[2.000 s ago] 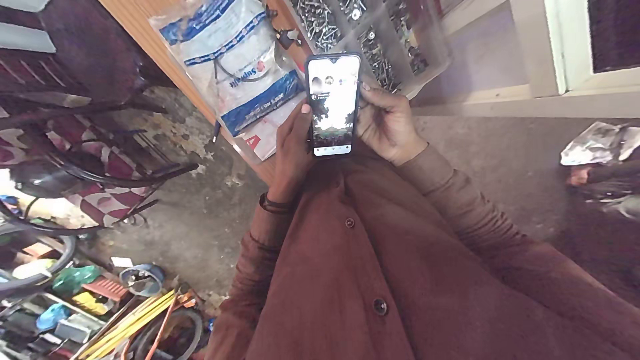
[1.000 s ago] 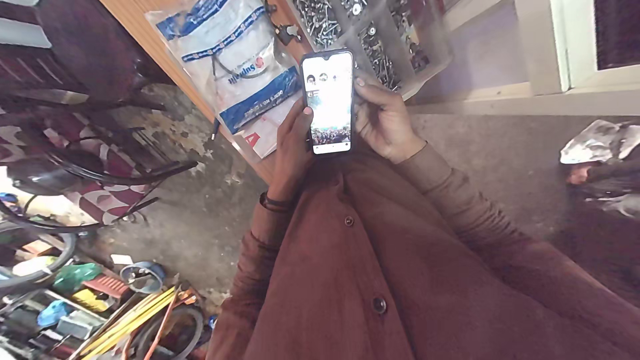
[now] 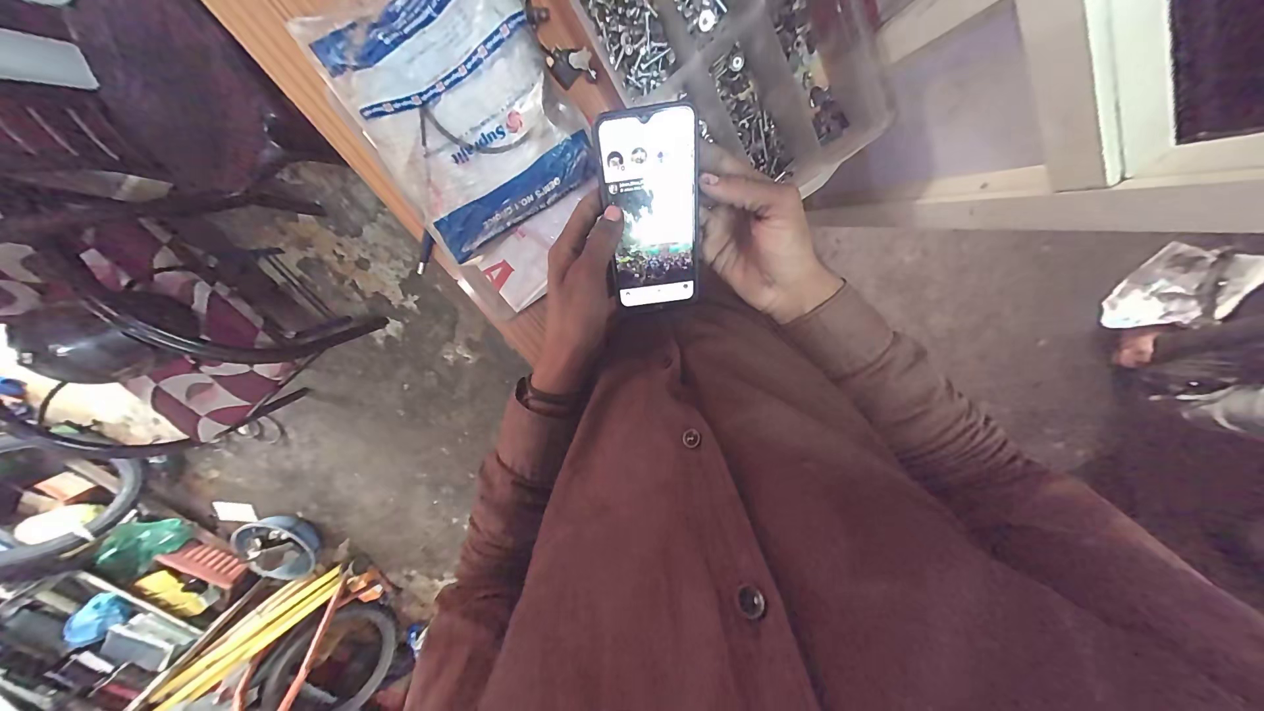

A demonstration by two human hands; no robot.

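Note:
A lit smartphone (image 3: 648, 207) is held upright between both hands near the middle of the view. My left hand (image 3: 585, 281) grips its left edge, the thumb lying at the edge of the screen. My right hand (image 3: 765, 237) is at the right edge, thumb and forefinger close against the phone; its other fingers are partly hidden. Left of the phone, a clear plastic package with blue bands (image 3: 474, 128) lies on a wooden tabletop (image 3: 296, 69), a dark cable inside or on it. Behind the phone is a divided plastic box (image 3: 849, 128) of screws and bolts.
Metal-framed chairs with checkered seats (image 3: 197, 385) stand at the left. Lower left are yellow rods (image 3: 247, 632), a blue bucket (image 3: 276, 546), tires (image 3: 341, 657) and crates of parts. A pale frame (image 3: 1057, 99) is at the upper right; a crumpled plastic-wrapped thing (image 3: 1165, 286) lies far right.
The picture on the phone's screen has changed and my left thumb has shifted slightly. Both hands keep holding the phone in about the same place.

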